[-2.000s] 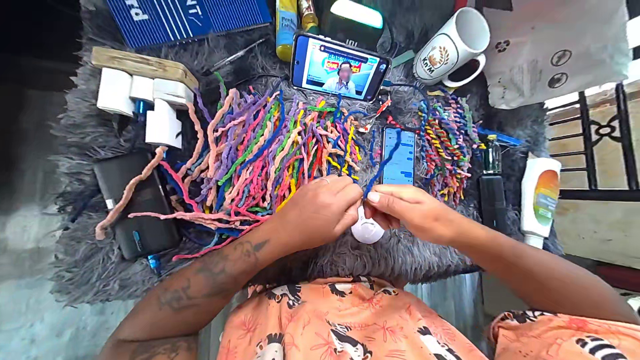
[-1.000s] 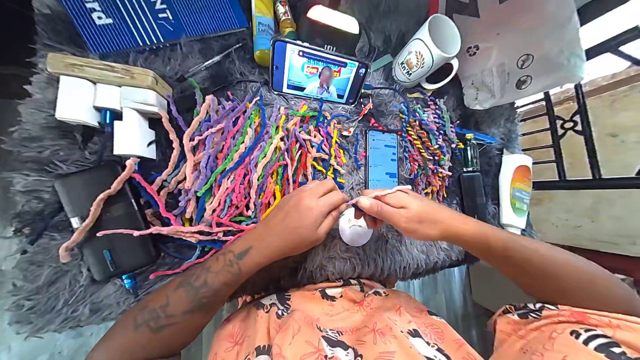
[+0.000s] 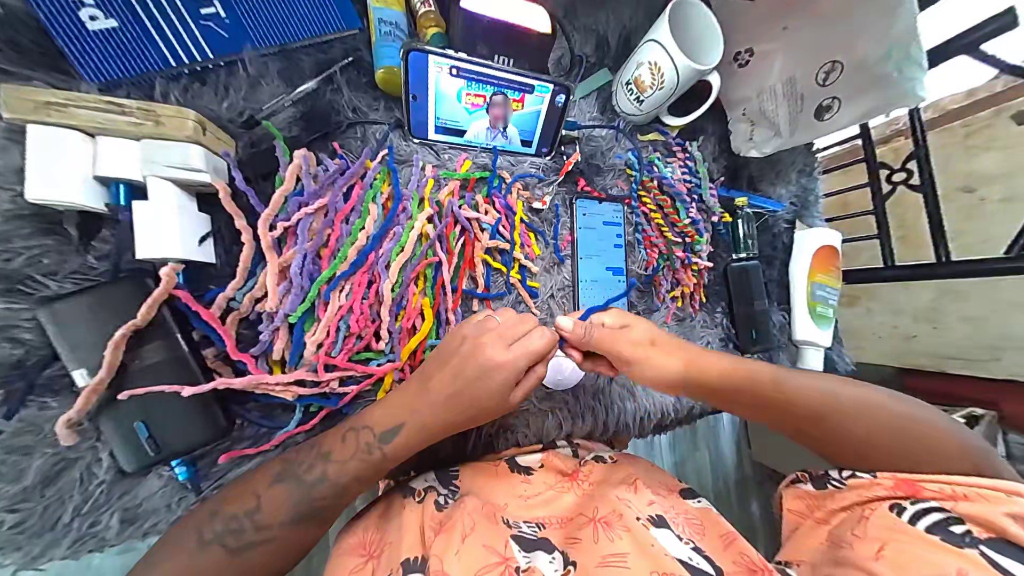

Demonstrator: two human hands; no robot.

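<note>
My left hand (image 3: 488, 364) and my right hand (image 3: 628, 344) meet low in the middle of the head view, fingertips pinched together. A dark blue fuzzy yarn strand (image 3: 612, 304) comes up from between my right thumb and fingers. A white round object (image 3: 564, 373) sits just below the fingertips, partly hidden by them. Left of my hands lies a wide spread of many-coloured fuzzy yarn strands (image 3: 360, 256). A bundle of short twisted multicoloured cords (image 3: 676, 224) is beyond my right hand. What my left fingertips pinch is mostly hidden.
A phone lying flat (image 3: 602, 248) is just beyond my hands; a propped phone (image 3: 486, 100) shows a video. Around them on the grey fur cover are a white mug (image 3: 668, 64), a white bottle (image 3: 816, 288), a black power bank (image 3: 144, 384), white charger plugs (image 3: 172, 228) and a blue board (image 3: 192, 32).
One second ago a pale strand showed at my right fingers; now a dark blue strand rises there. My hands remain close together by the white round object.
</note>
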